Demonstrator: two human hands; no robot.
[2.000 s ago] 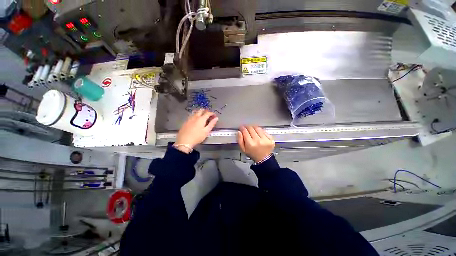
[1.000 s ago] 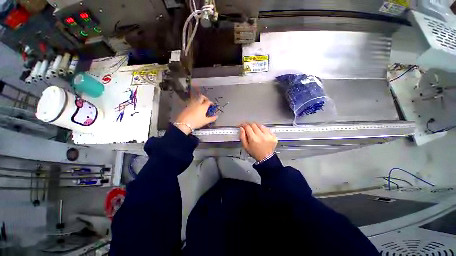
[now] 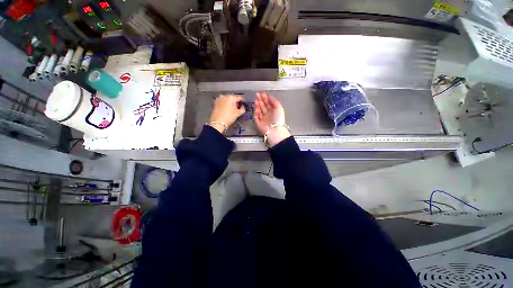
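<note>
My left hand (image 3: 228,110) is over the left part of the metal tray (image 3: 298,112), its fingers closed on a small bunch of short blue wires (image 3: 248,106). My right hand (image 3: 269,114) is just to its right, palm turned up and fingers slightly curled, with no wire clearly seen in it. A few loose blue wires lie in the tray below and between the hands. A clear plastic bag (image 3: 347,107) packed with blue wires lies on the tray's right side, its open end towards me.
A white tumbler (image 3: 79,108) and a teal roll (image 3: 105,84) are on the white cabinet top (image 3: 169,107), beside scattered red and blue wire pieces (image 3: 147,107). The machine head (image 3: 216,34) is behind the tray. A ruler strip (image 3: 337,139) runs along the tray's front edge.
My right hand has left the ruler edge, moved up over the tray and turned palm up. My left hand has closed on the gathered wires. The machine's transfer unit has moved back from the tray.
</note>
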